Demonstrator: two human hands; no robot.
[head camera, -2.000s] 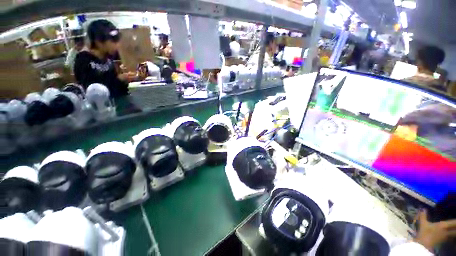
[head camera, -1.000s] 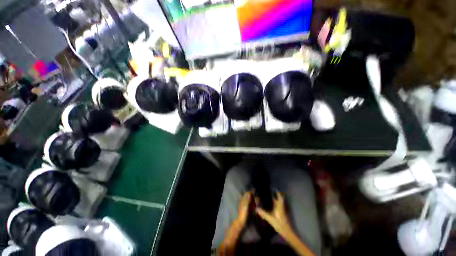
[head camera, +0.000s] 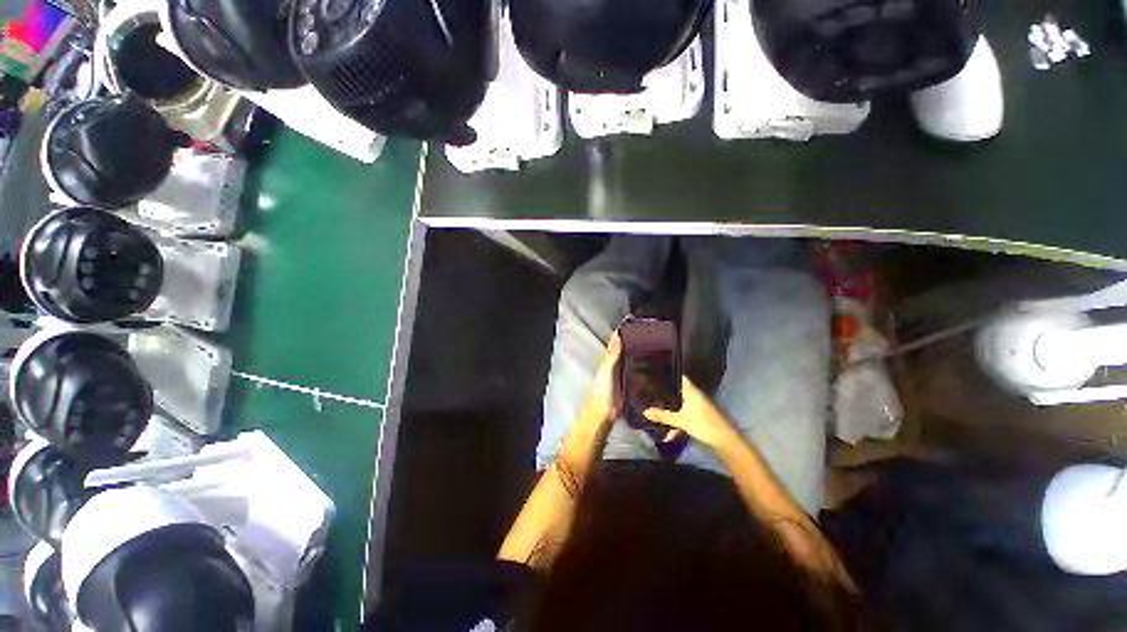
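A dark smartphone (head camera: 650, 370) is held upright over my lap, below the bench edge. My left hand (head camera: 608, 385) wraps its left side. My right hand (head camera: 692, 414) holds its right side, with the thumb over the lower part of the screen. The screen looks dim and its content cannot be read. Dome cameras with black ball faces and white brackets stand along the bench in front; one (head camera: 389, 56) shows round lenses on its face.
A column of dome cameras (head camera: 93, 266) stands on the green bench (head camera: 309, 272) at left. A white mouse (head camera: 964, 99) and small white pieces (head camera: 1058, 43) lie at upper right. White bracket units (head camera: 1038, 349) are at right. A red-printed plastic bag (head camera: 865, 377) is under the bench.
The view has swung from the monitor down to the lap. The phone screen now shows between both hands. The monitor and black box have left the picture.
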